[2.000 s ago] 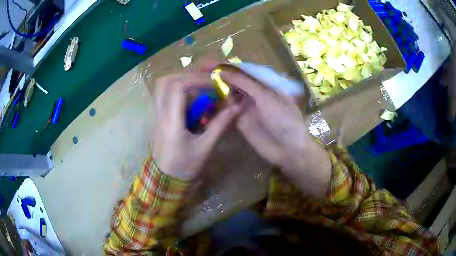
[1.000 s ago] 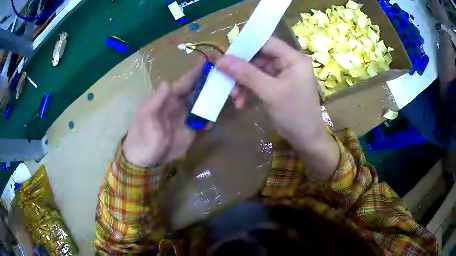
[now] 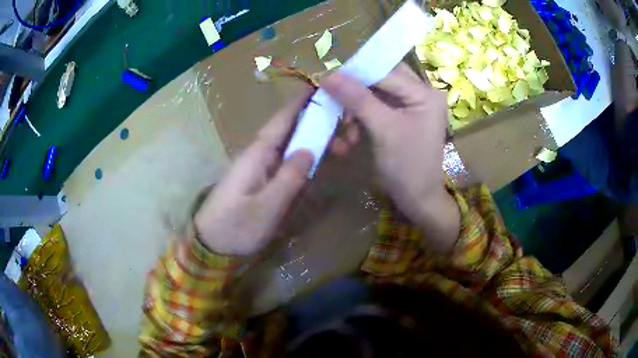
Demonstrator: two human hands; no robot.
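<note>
A white strip (image 3: 364, 70) runs diagonally across both of my hands. Its lower end lies over a blue battery pack, of which only a thin dark blue edge shows. Thin wires (image 3: 290, 72) come out at the upper end. My left hand (image 3: 255, 189) grips the pack from below left, with its thumb pressing on the lower end of the strip. My right hand (image 3: 392, 129) pinches the strip near its middle between thumb and fingers. My fingers hide most of the pack.
A cardboard tray (image 3: 511, 115) of pale yellow pads (image 3: 483, 63) stands at the right. Loose pads lie on the cardboard mat (image 3: 119, 231). Blue cells (image 3: 135, 80) lie on the green surface, more at far right. A gold sheet (image 3: 59, 294) is at lower left, beside a grey sleeve (image 3: 24, 314).
First my hands held a gold part and a blue pack. Then the white strip appeared over the pack. Now my left hand has closed in, its thumb on the strip. The gold sheet has appeared at lower left.
</note>
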